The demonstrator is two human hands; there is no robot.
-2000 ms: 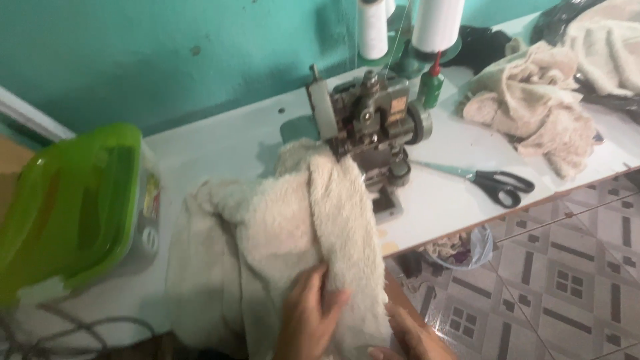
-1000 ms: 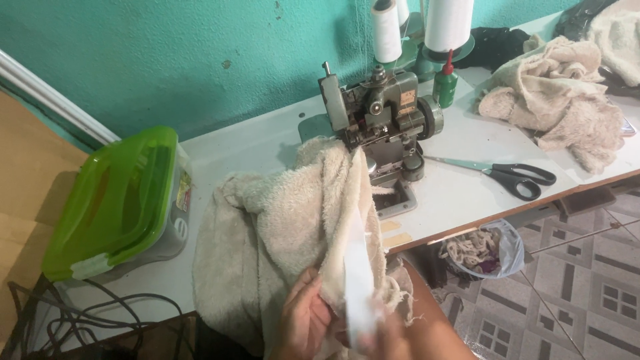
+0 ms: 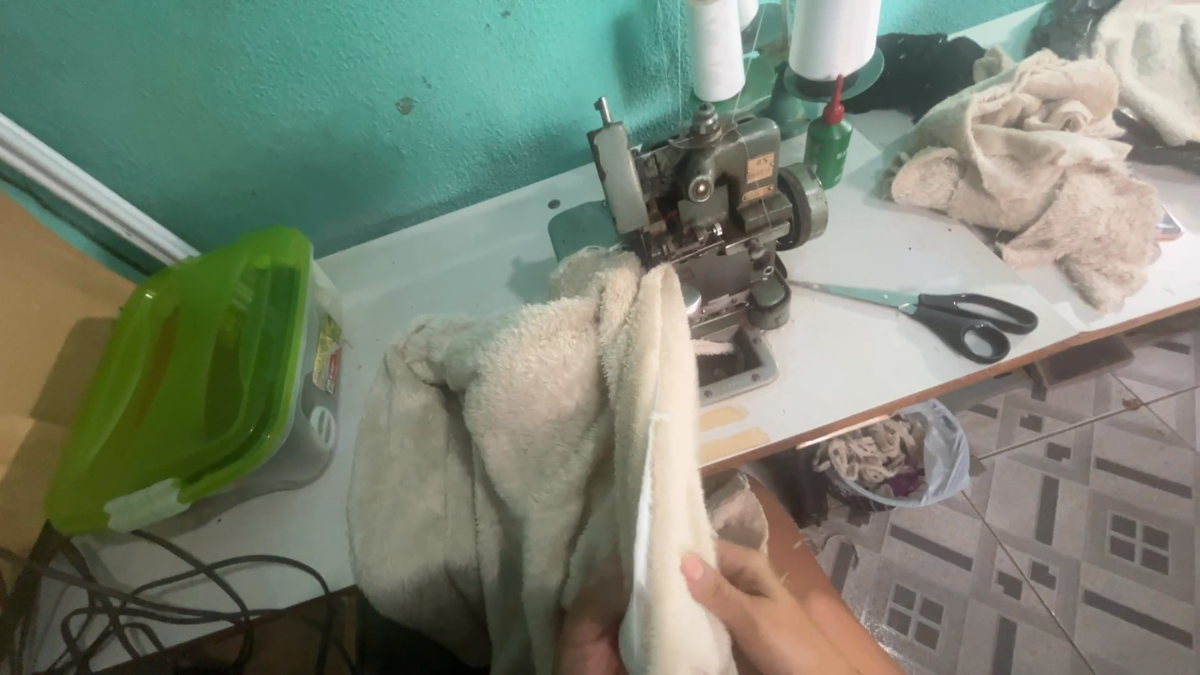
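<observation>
A cream fleece fabric (image 3: 544,403) drapes over the table's front edge, its upper end at the overlock sewing machine (image 3: 717,206). A white strip (image 3: 644,525) shows along the fabric's folded edge. My right hand (image 3: 750,600) pinches that edge from the right, thumb on top. My left hand (image 3: 592,623) holds the same edge from the left, partly hidden under the folds. The machine's needle area is partly covered by the fabric.
Black-handled scissors (image 3: 975,319) lie right of the machine, below a green oil bottle (image 3: 829,150). More fleece (image 3: 1041,169) is heaped at right. A green-lidded box (image 3: 187,366) and cables (image 3: 197,591) are at left. A lined scrap bin (image 3: 942,459) stands below.
The white strip, lying broad and exposed between my hands a second ago, is now mostly covered by the fleece edge. My right hand, blurred then, now grips the edge.
</observation>
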